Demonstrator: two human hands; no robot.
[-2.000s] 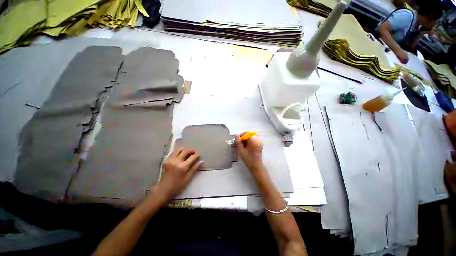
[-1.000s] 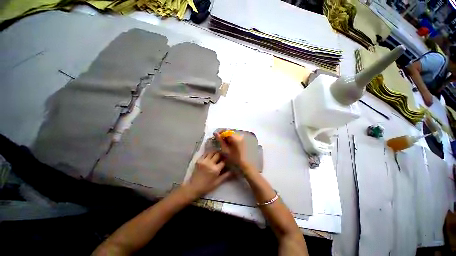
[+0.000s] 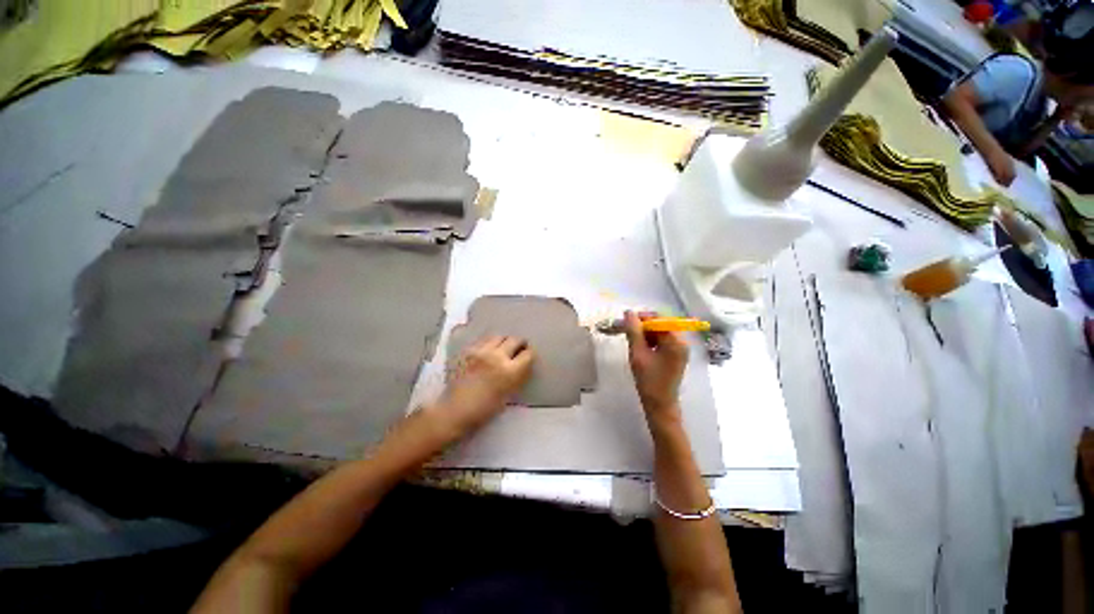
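A small grey-brown panel [image 3: 554, 348] with rounded corners and notched tabs lies flat on a pale backing sheet [image 3: 624, 450]. My left hand [image 3: 490, 374] rests on the panel's left part, fingers pressing on it. My right hand [image 3: 656, 366] holds a glue brush [image 3: 675, 325] with a yellow handle, its tip pointing left, just off the panel's right edge. Whether the tip touches the sheet cannot be told. The white glue pot [image 3: 728, 222] with its tall cone stands behind and right of my right hand.
Overlapping grey-brown panels [image 3: 348, 312] lie in two columns at left. A stack with dark edges [image 3: 600, 82] and yellow pieces [image 3: 228, 26] lie at the far side. An amber bottle [image 3: 936, 280], a green object [image 3: 869, 256] and pale sheets [image 3: 894, 420] are at right. A person [image 3: 1002, 102] leans at far right.
My right hand has moved with the brush from the panel's upper left to beyond its right edge. My left hand stays on the panel. The camera view has shifted.
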